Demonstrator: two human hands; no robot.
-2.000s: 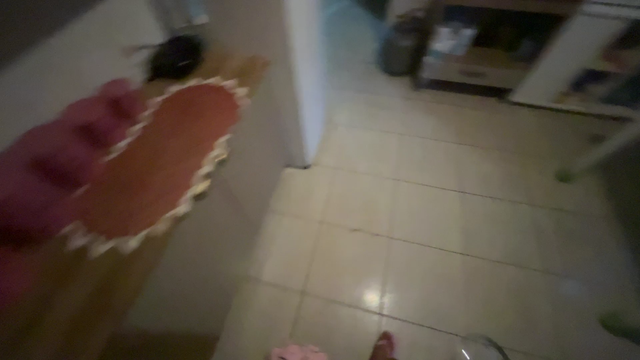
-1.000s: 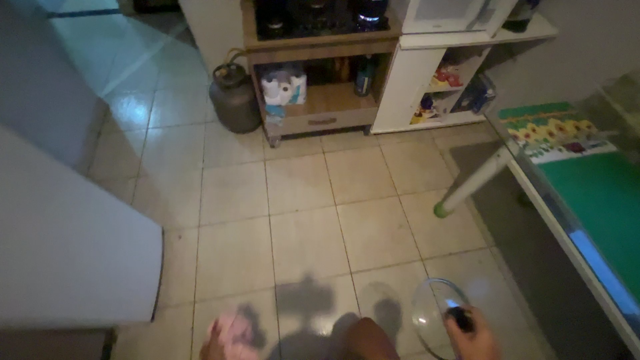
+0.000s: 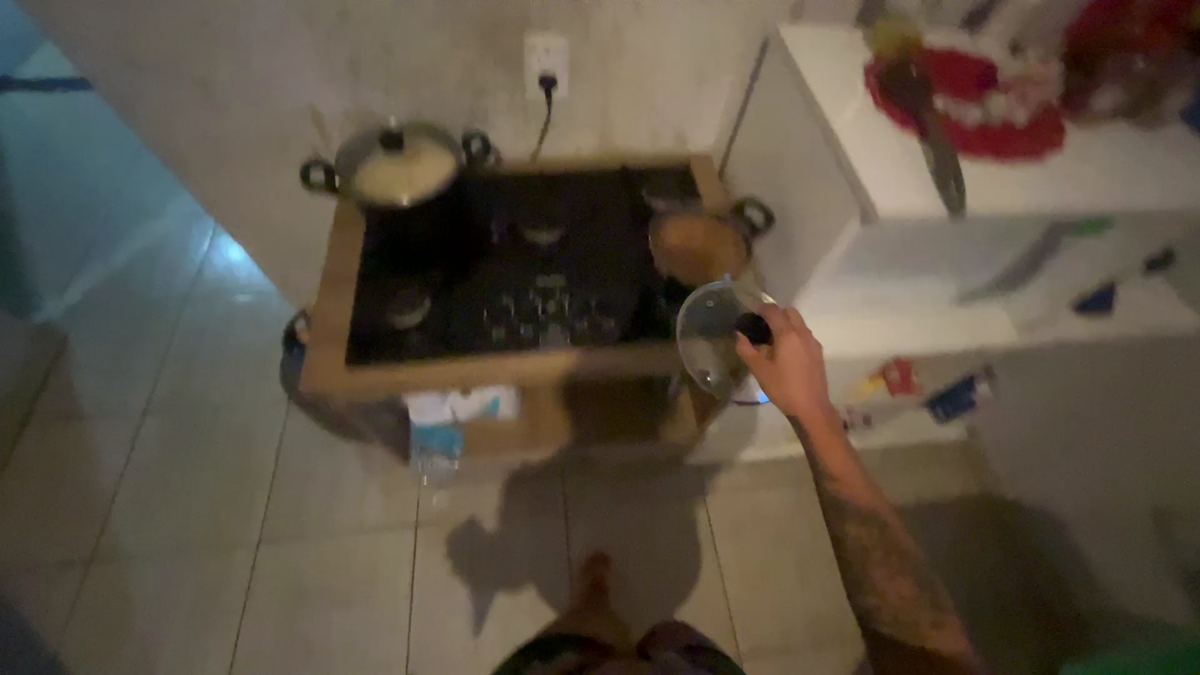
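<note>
My right hand [image 3: 787, 361] grips the black knob of a round glass pot lid [image 3: 710, 342]. The lid is tilted at the front right corner of the black cooktop [image 3: 539, 272], just in front of an uncovered pot [image 3: 698, 246] with brownish contents. At the back left of the cooktop stands a second pot [image 3: 403, 173] with pale contents and a glass lid with a black knob on it. My left hand is out of view.
A white cabinet [image 3: 825, 122] rises right of the cooktop, with a dark long-handled utensil [image 3: 937, 155] and a red mat [image 3: 1022, 141] on top. A gas cylinder [image 3: 328, 403] stands at the lower left. A plug sits in the wall outlet [image 3: 547, 66]. My foot [image 3: 595, 572] is on the tiled floor.
My right hand has brought the glass lid from above the floor to the cooktop's right side. My left hand, with a pink cloth, has left the view. The view has moved close to the cooktop.
</note>
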